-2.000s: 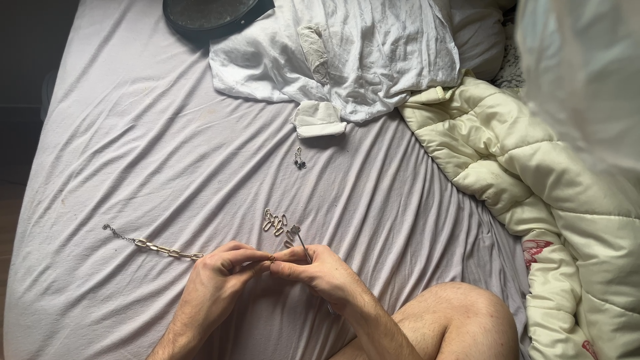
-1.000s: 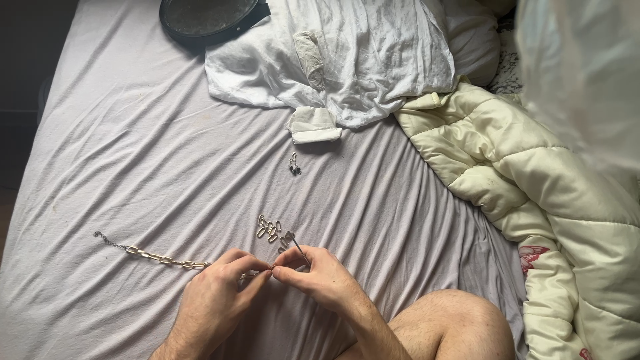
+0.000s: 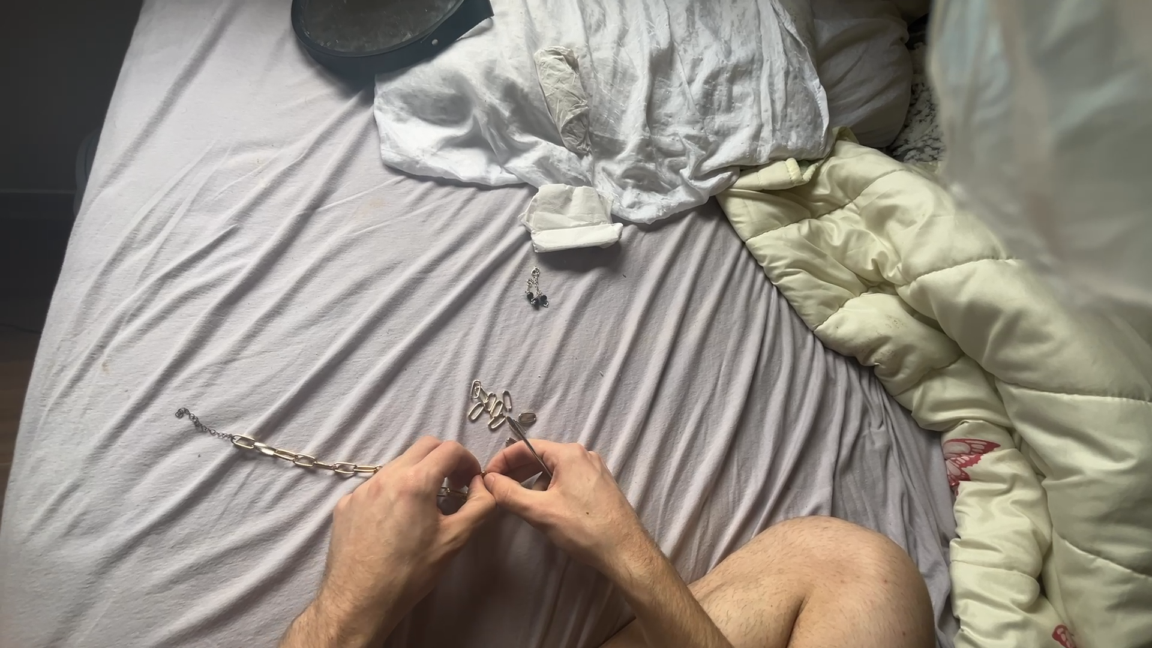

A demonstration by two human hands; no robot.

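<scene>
A gold-coloured link chain (image 3: 304, 460), ending in a thinner, darker chain (image 3: 205, 427), lies across the bedsheet and runs under my left hand (image 3: 409, 508). My left thumb and fingertips pinch its near end. Against them are the fingertips of my right hand (image 3: 562, 495), which also holds a slim metal tool (image 3: 529, 445), its tip pointing up and left. What exactly sits between the fingertips is too small to tell. Just beyond the hands lies a small pile of loose gold-coloured oval links (image 3: 489, 405). Farther off is a short chain with dark beads (image 3: 536, 292).
A folded white cloth piece (image 3: 571, 220) lies by a crumpled white cloth (image 3: 684, 99). A dark round object (image 3: 378, 27) stands at the top. The pale yellow quilt (image 3: 936, 297) covers the right side, and a bent bare knee (image 3: 828, 576) is at lower right.
Both hands stay together at the chain, with small finger movements. The slim tool remains in my right hand, its tip now nearer the pile of links.
</scene>
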